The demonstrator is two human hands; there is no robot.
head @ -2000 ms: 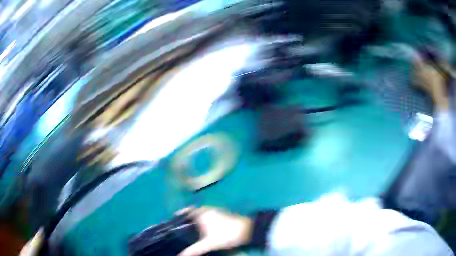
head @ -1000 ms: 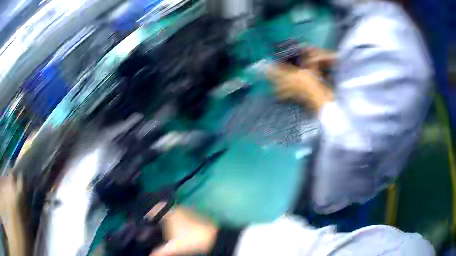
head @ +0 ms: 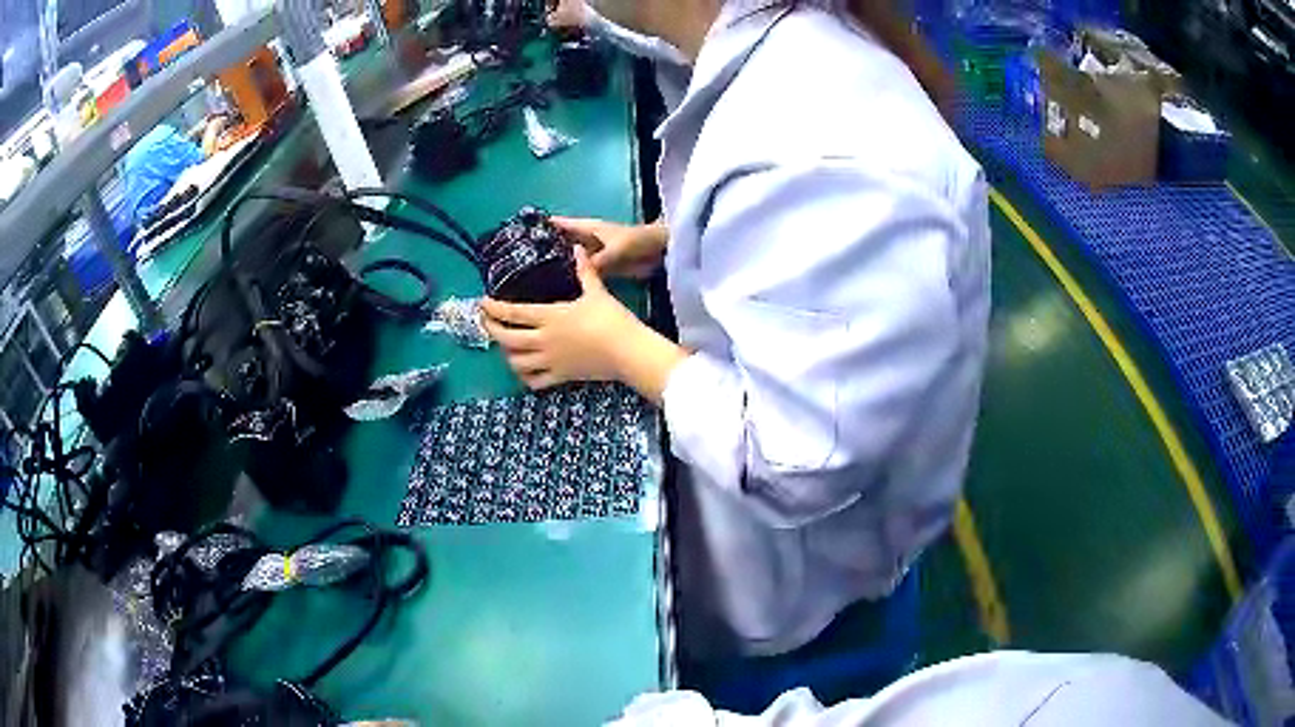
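Note:
Neither of my hands shows. Only my pale sleeve crosses the bottom edge. Nearest me, a black corded unit point(head: 213, 706) lies at the lower left, cut off by the bottom edge. Its black cord point(head: 372, 625) loops on the green bench point(head: 483, 625). A crinkled silvery wrap point(head: 306, 568) with a small yellow tie lies among the loops. What touches the near unit is hidden.
A coworker in a pale smock point(head: 838, 284) stands at the bench's right edge, both hands around a black wired unit point(head: 533, 260). A patterned small-parts sheet point(head: 533, 457) lies before them. Piled corded units point(head: 291, 327) line the left. A cardboard box point(head: 1101, 121) stands far right.
The view has swung right along the bench and sharpened. My right hand and the dark unit it held have left the picture at the bottom. The tape ring is out of view.

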